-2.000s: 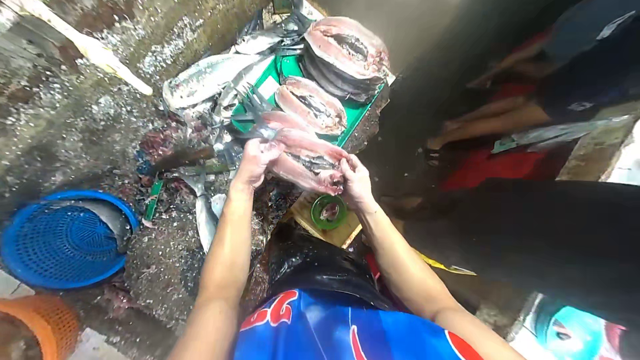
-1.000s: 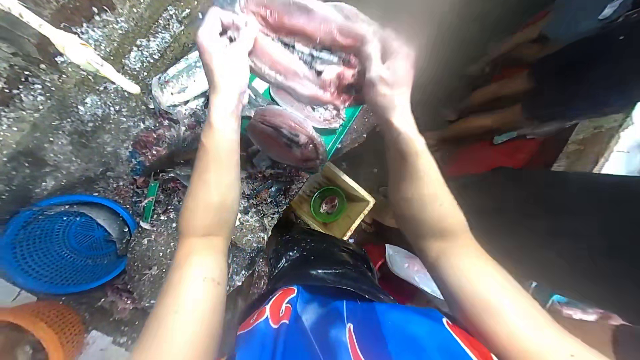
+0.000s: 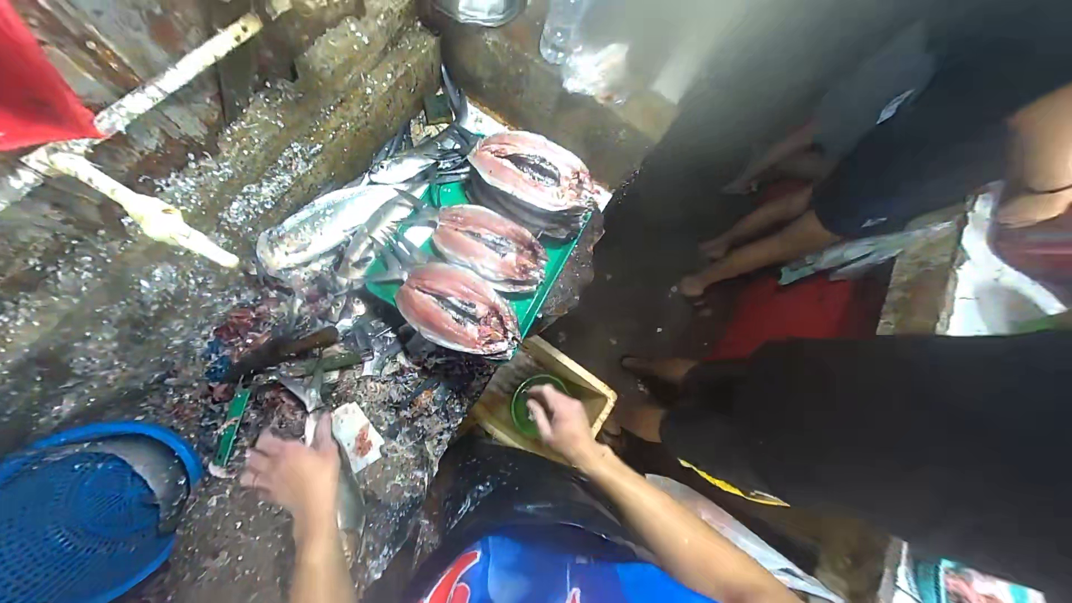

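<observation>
My left hand (image 3: 295, 476) is spread over a small whole fish (image 3: 347, 498) on the scale-covered work surface; whether it grips the fish is unclear. My right hand (image 3: 563, 420) reaches over a green round container (image 3: 521, 410) in a wooden box, its fingers curled; what lies under them is hidden. Ahead, a split-open fish (image 3: 458, 308) lies at the near end of a green tray (image 3: 546, 293), beside another split fish (image 3: 490, 245). Farther back, a larger split fish (image 3: 532, 170) lies on top of a stack. A whole silvery fish (image 3: 331, 222) rests left of the tray.
A blue plastic basket (image 3: 75, 519) holding a fish stands at lower left. A dark-handled tool (image 3: 285, 350) and a green strip (image 3: 231, 427) lie among scraps. The wooden box (image 3: 599, 389) adjoins the surface. Other people's legs (image 3: 754, 243) are at right, and a white pipe (image 3: 159, 213) juts in at upper left.
The split fish that both my hands held up is out of them, and three split fish show on the tray. My left hand has come down to the surface, my right to the green container.
</observation>
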